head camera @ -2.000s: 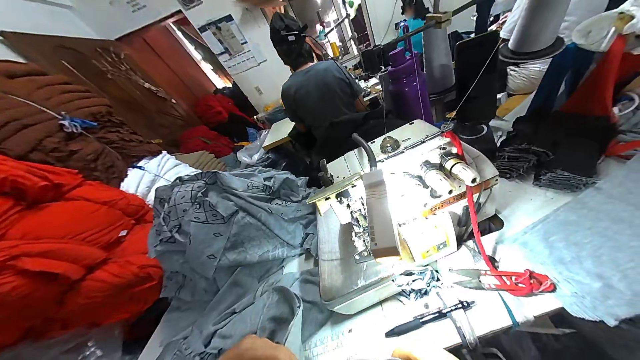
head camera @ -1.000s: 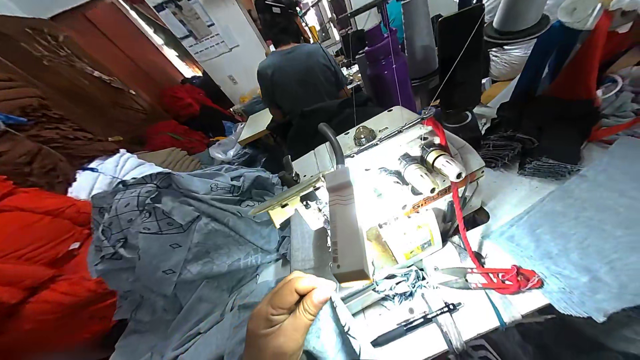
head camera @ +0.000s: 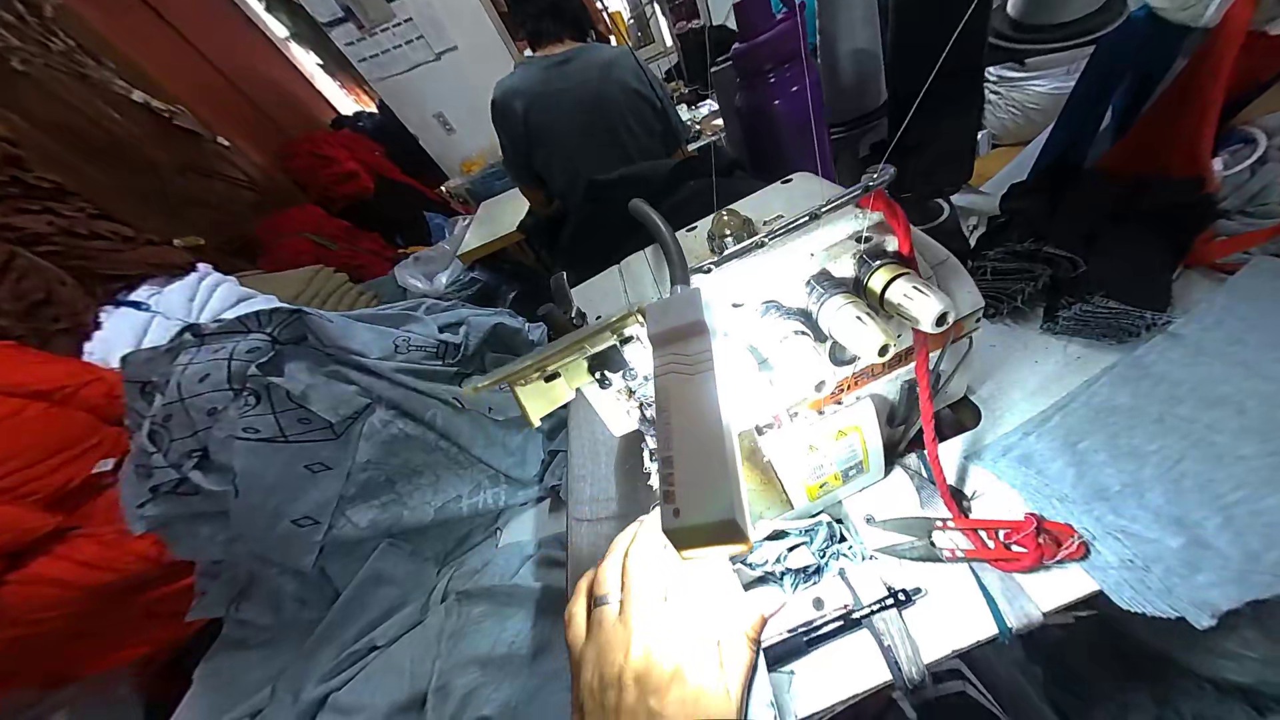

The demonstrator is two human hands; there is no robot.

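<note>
My left hand (head camera: pixel 660 630), with a ring on one finger, lies palm down below the sewing machine's lamp. Its fingertips are near the lower end of the grey lamp housing (head camera: pixel 695 430), and glare washes out part of the hand. Grey cloth (head camera: pixel 600 475) runs along the machine bed just beyond the fingers. A larger grey printed garment (head camera: pixel 400 470) spreads over the left side. The white sewing machine (head camera: pixel 780 300) stands behind the hand. My right hand is not in view.
Red-handled thread snips (head camera: pixel 1000 540) and a black pen (head camera: pixel 840 625) lie right of my hand, near cloth scraps (head camera: pixel 805 550). Light blue-grey fabric (head camera: pixel 1150 440) covers the right side. Red padded fabric (head camera: pixel 80 540) is piled left. A person (head camera: pixel 590 120) sits beyond the machine.
My left hand was pinching grey cloth with thumb and finger a second ago; now it lies flatter, palm down, below the lamp. The view has moved closer to the machine.
</note>
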